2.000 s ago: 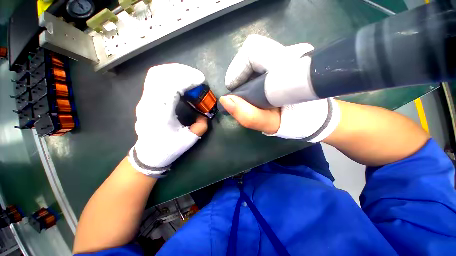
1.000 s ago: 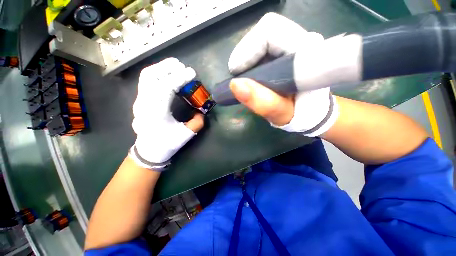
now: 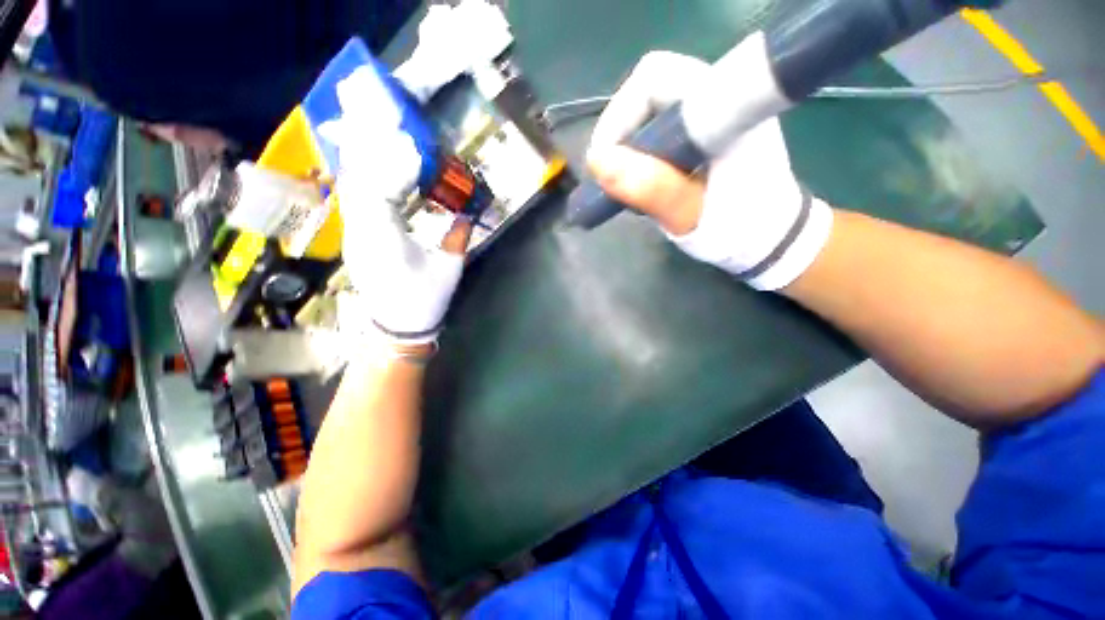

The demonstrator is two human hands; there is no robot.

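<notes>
My left hand (image 3: 394, 248), in a white glove with some bare fingertips, holds a wound coil (image 3: 453, 184) with orange copper windings over the pale fixture rail. The coil's far side is hidden by my fingers. My right hand (image 3: 715, 170), also gloved, grips the dark-grey inline power tool (image 3: 836, 42) by its pale band. The tool's tapered front end points down-left over the green mat, apart from the coil. Its thin tip is too blurred to make out.
The coil stack (image 3: 273, 430) stands at the bench's left. Behind my left hand are a yellow bin (image 3: 285, 158), a blue bin (image 3: 358, 79), white cloth (image 3: 467, 36) and a black unit with a round knob (image 3: 285, 287). A dark rounded shape, perhaps a person, fills the top left.
The view has swung left. My left hand has carried the coil away from the tool to over the fixture rail. My right hand still holds the tool, now apart from the coil.
</notes>
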